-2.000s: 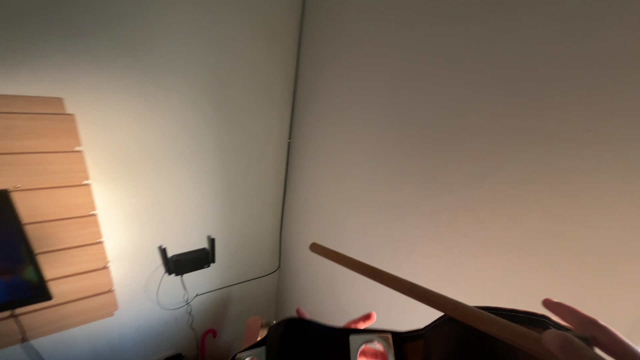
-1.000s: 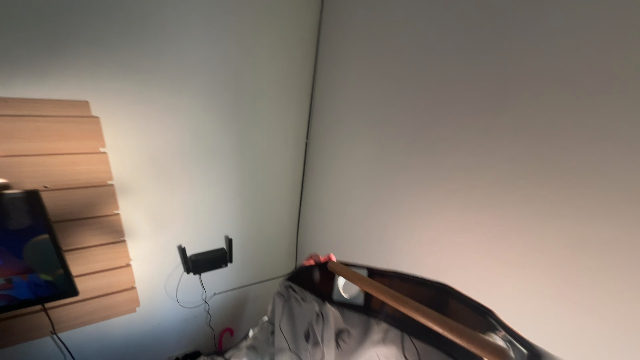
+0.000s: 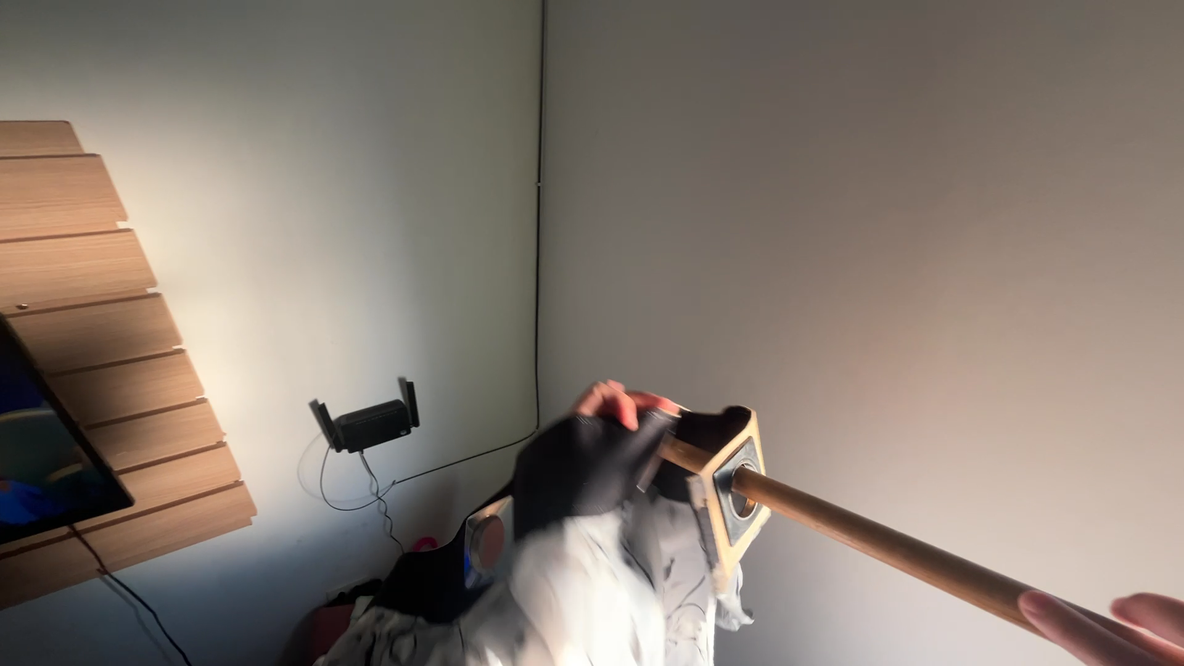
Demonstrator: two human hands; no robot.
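A round wooden rod runs from the lower right through a metal-rimmed eyelet near the end of a fabric panel. The panel, likely a curtain, has a black top band and light grey patterned cloth below. My left hand grips the black band's upper edge, beside the rod's far end, which the band partly hides. At the lower right edge, my right hand is at the rod with fingers around it; its palm is out of frame. Another eyelet shows in the band at the left.
A black router with two antennas is mounted on the left wall, its cables hanging below. A dark cable runs down the wall corner. At the far left, a screen hangs on wooden slat panels.
The rod now passes through an eyelet at the fabric's end; two seconds ago its far tip stuck out bare. The fabric's band is now raised and bunched by my left hand.
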